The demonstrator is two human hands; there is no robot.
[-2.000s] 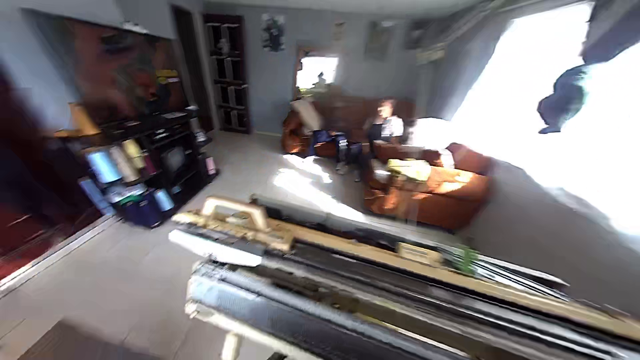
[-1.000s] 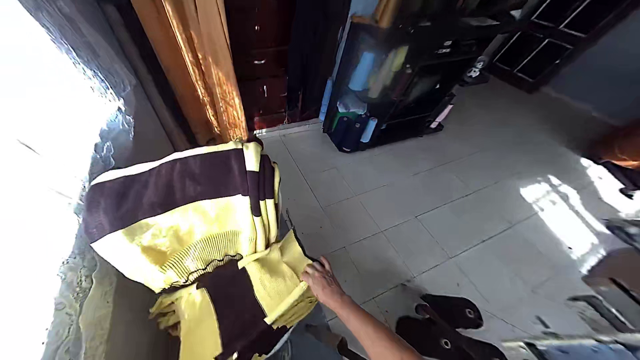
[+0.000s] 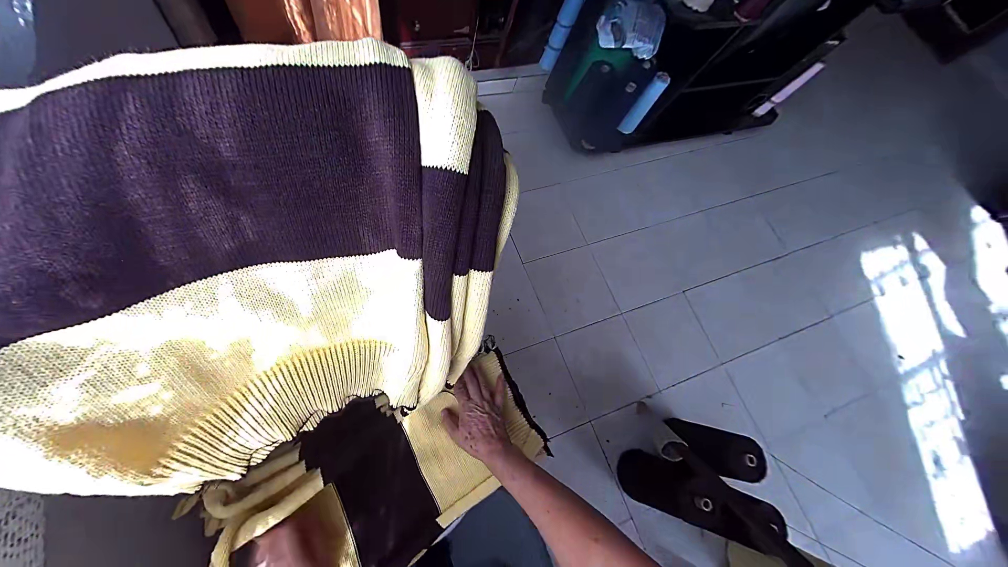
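Note:
Knitted fabric with wide dark purple and yellow stripes [image 3: 236,165] lies folded in a thick pile at the left, its ribbed yellow edge curving toward me. Below it is a smaller striped knitted piece [image 3: 370,465] with a dark edge on its right side. My right hand [image 3: 479,413] rests flat on the yellow part of that piece, fingers spread, near the pile's lower right corner. At the bottom, my left hand [image 3: 291,543] is blurred and partly covered by yellow knit folds; its grip is unclear.
A black shelf unit [image 3: 701,79] with a dark bag [image 3: 602,102] and blue rolls [image 3: 644,102] stands beyond the pile. Dark padded objects with metal rings [image 3: 693,488] are at the lower right, above the tiled floor [image 3: 677,228]. Dark red furniture [image 3: 441,31] is behind.
The view has swung from the living room to the knitted pile and moved closer to it. My right hand, at the small piece's edge one second ago, now lies flat on it.

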